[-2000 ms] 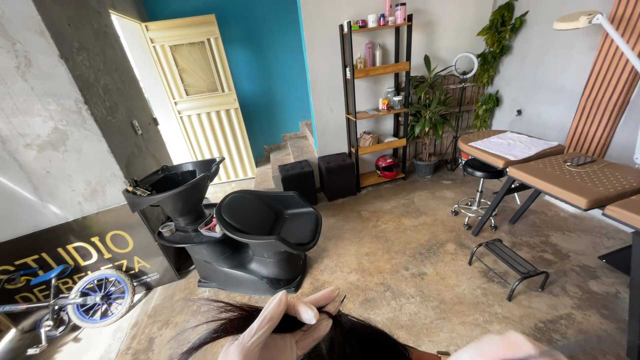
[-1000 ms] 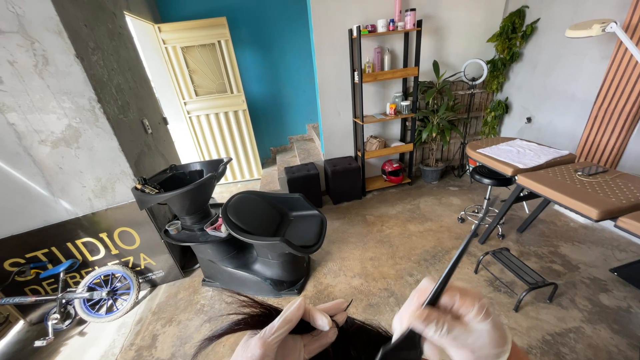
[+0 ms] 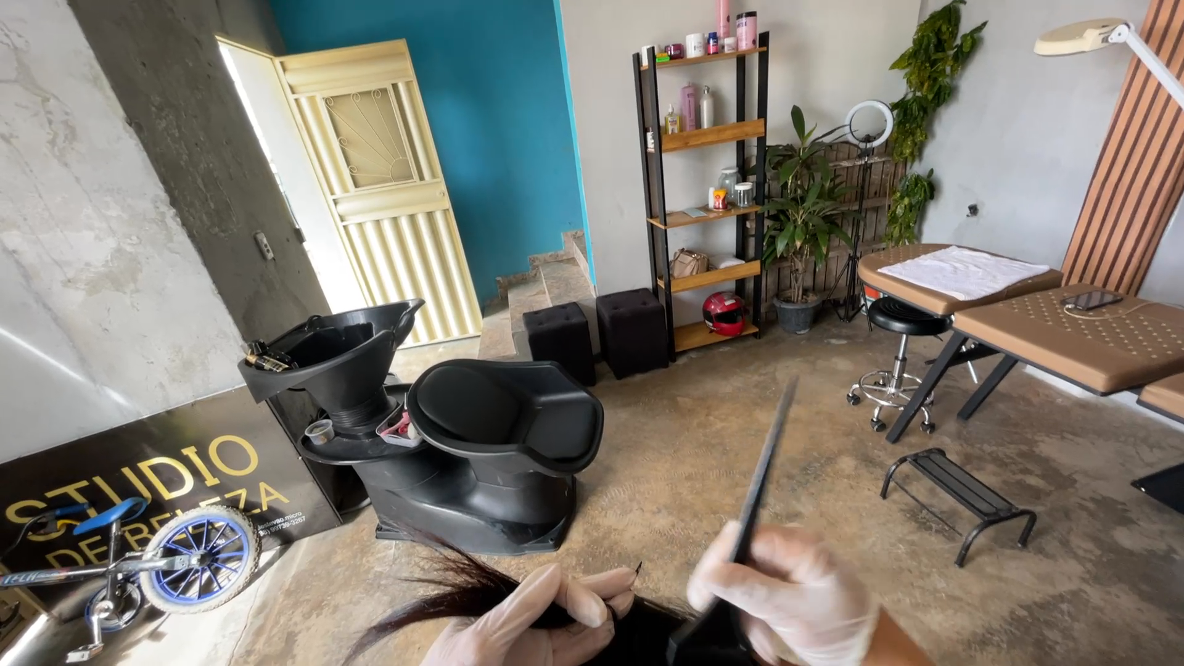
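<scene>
My left hand (image 3: 536, 620), in a pale translucent glove, pinches a lock of dark hair (image 3: 472, 585) at the bottom of the head view; the loose ends fan out to the left. A thin dark tip pokes out beyond its fingers; what it belongs to is hidden. To its right, my right hand (image 3: 791, 592), gloved too, grips a black tint brush (image 3: 763, 472) by the handle, with the long tapered end pointing up. The brush's wide end is low by the dark hair, partly cut off by the frame's bottom edge.
A black salon wash unit (image 3: 472, 499) with seat and basin stands ahead left, near a child's bicycle (image 3: 199, 560) and a sign. Further back are black stools, a shelf rack (image 3: 712, 134) and a potted plant. A step stool (image 3: 962, 490) and padded tables (image 3: 1091, 342) stand right.
My right hand, blurred low at the right two seconds ago, has come up and left with the brush, beside my left hand. My left hand keeps its hold on the hair.
</scene>
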